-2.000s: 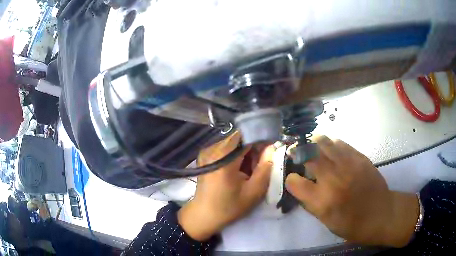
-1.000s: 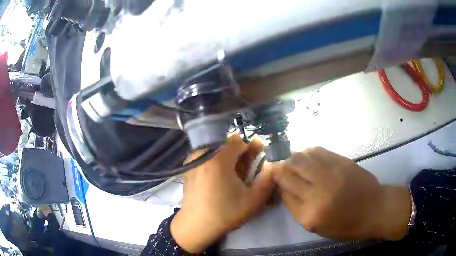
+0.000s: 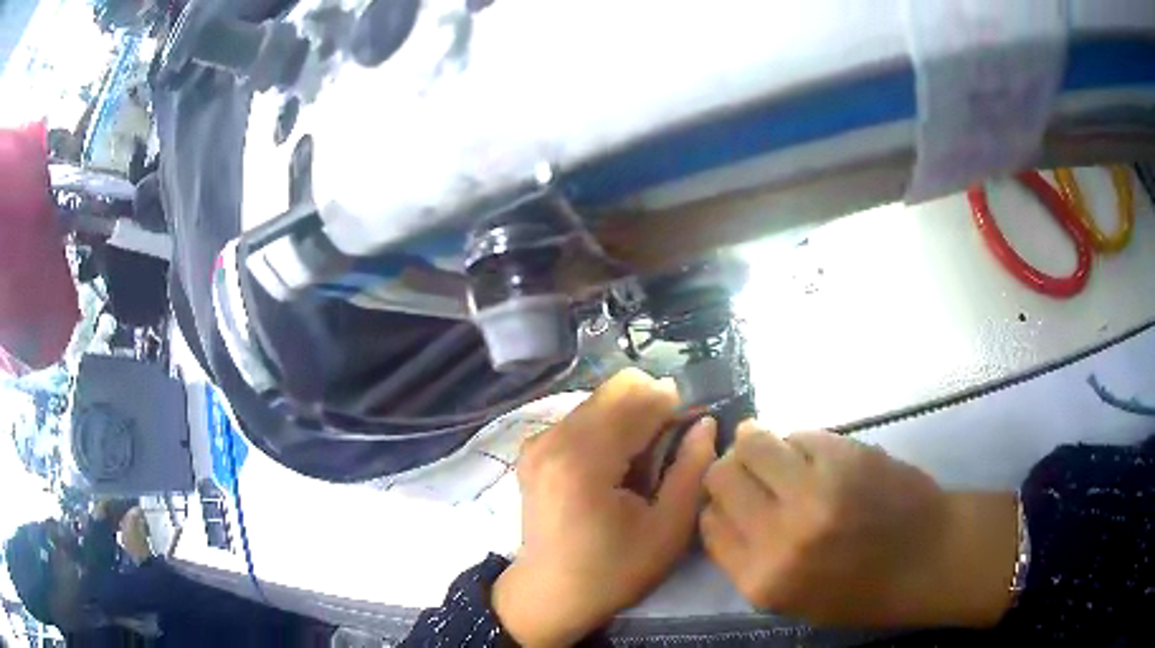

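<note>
The white sewing machine head (image 3: pixel 709 76) with a blue stripe fills the top. Dark grey shell cloth (image 3: pixel 380 361) lies heaped behind and left of it. My left hand (image 3: pixel 608 506) and my right hand (image 3: pixel 823 519) meet just in front of the needle area (image 3: pixel 684 310). Both pinch a small dark strip (image 3: pixel 727 428), mostly hidden by the fingers. White lining (image 3: pixel 488 456) shows beside my left hand. A grey-silver knob (image 3: pixel 526 323) sticks out from the head.
Red-handled scissors (image 3: pixel 1032 272) and a yellow loop (image 3: pixel 1115 215) lie right. A thread scrap (image 3: pixel 1120 398) lies at the right edge. A blue cord (image 3: pixel 241 538) crosses the left, near a grey box with a round grille (image 3: pixel 127 424). Part of a person shows at lower left.
The white piece seen between my fingers is no longer visible there. My hands have come together at the dark strip. The view has shifted, showing more white lining at left.
</note>
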